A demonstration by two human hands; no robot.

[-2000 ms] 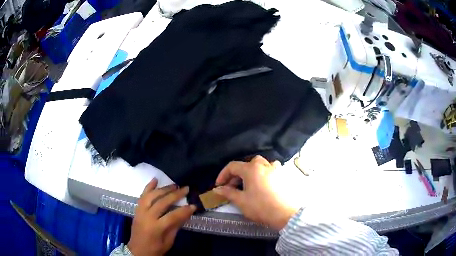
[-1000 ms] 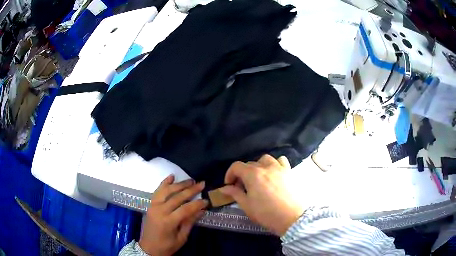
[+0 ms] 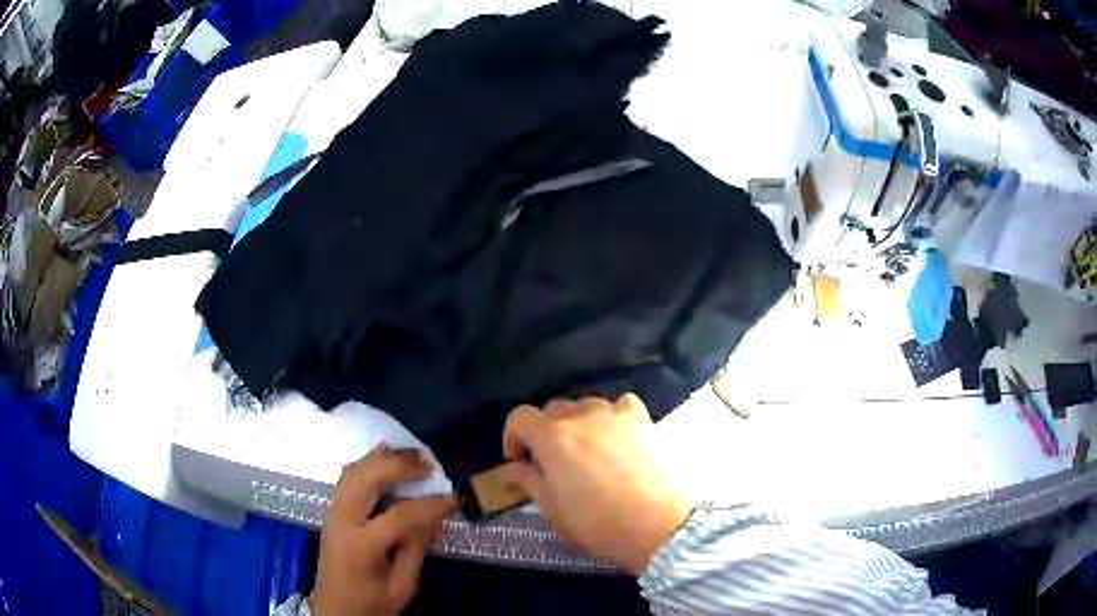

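Observation:
A large black garment panel [image 3: 481,265] with frayed edges lies across the white table. A pale grey slit or strip shows on its middle. My right hand [image 3: 589,475] holds a small tan card template [image 3: 498,487] between thumb and fingers, on the panel's narrow lower corner at the table's front edge. My left hand [image 3: 379,523] is just left of the card, its fingertips at the black corner's edge. Whether those fingertips pinch the cloth is too small to tell.
The white sewing machine [image 3: 890,144] stands at the right. A blue oval piece [image 3: 930,296], dark fabric scraps [image 3: 1001,311] and pink and blue snips [image 3: 1035,415] lie near it. A ruler tape [image 3: 529,542] runs along the front edge. Blue bins are at the left.
The whole view shifted and came back. The fingers of my left hand have bent and drawn together at the black corner. My right hand still holds the card there, slightly lower in view.

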